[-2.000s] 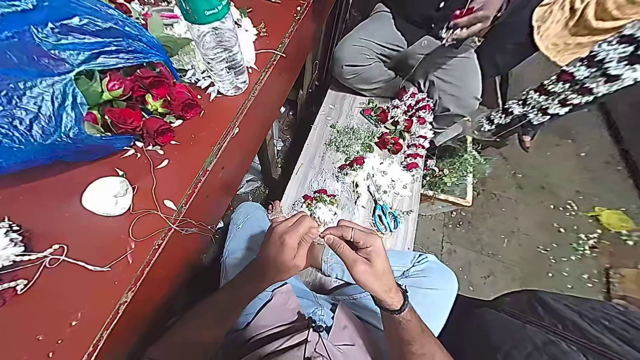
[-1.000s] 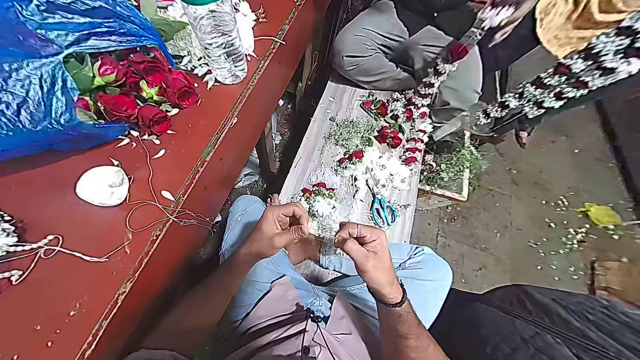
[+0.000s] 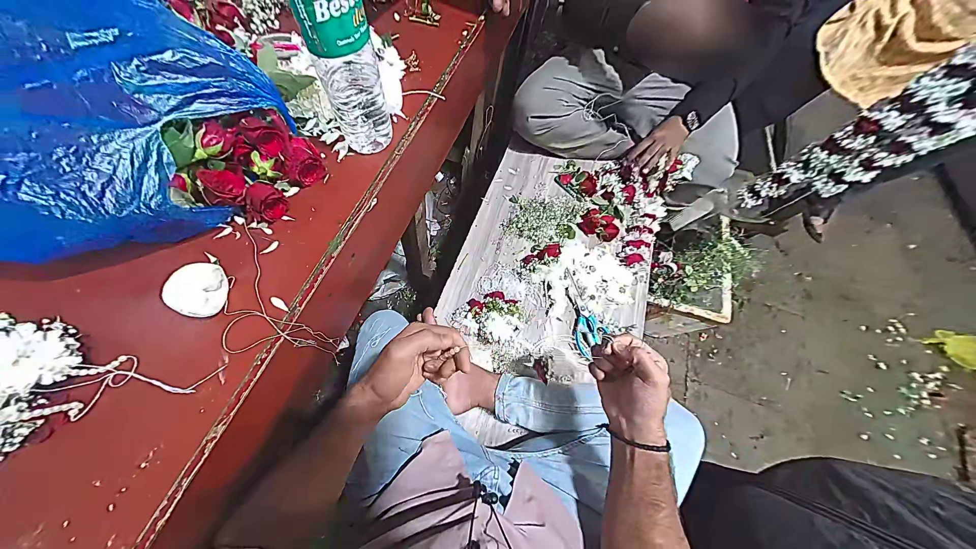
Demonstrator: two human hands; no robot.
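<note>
Above my lap, my left hand [image 3: 418,364] is closed, with what looks like a pale thread [image 3: 446,354] pinched at its fingertips. My right hand [image 3: 633,381] is apart from it, thumb and fingers drawn together; whether a thread is between them is too fine to tell. Blue-handled scissors [image 3: 589,334] lie just beyond the right hand on the pale board [image 3: 480,248]. A small bunch of white flowers and red petals [image 3: 492,316] rests past the left hand. White blossoms [image 3: 602,278], red roses [image 3: 598,225] and tiny-flowered sprigs [image 3: 541,217] lie farther up the board.
On the red table [image 3: 328,305] at left are a blue plastic bag [image 3: 91,130] of red roses [image 3: 263,171], a water bottle [image 3: 354,95], a white ball [image 3: 195,290] and loose thread [image 3: 259,316]. Another person's hand [image 3: 659,145] touches a flower garland [image 3: 640,206] opposite. A garland [image 3: 862,152] hangs at right.
My hands were together two seconds ago and have moved apart, the right one to the right. The other person's hand has come down onto the flowers at the board's far end.
</note>
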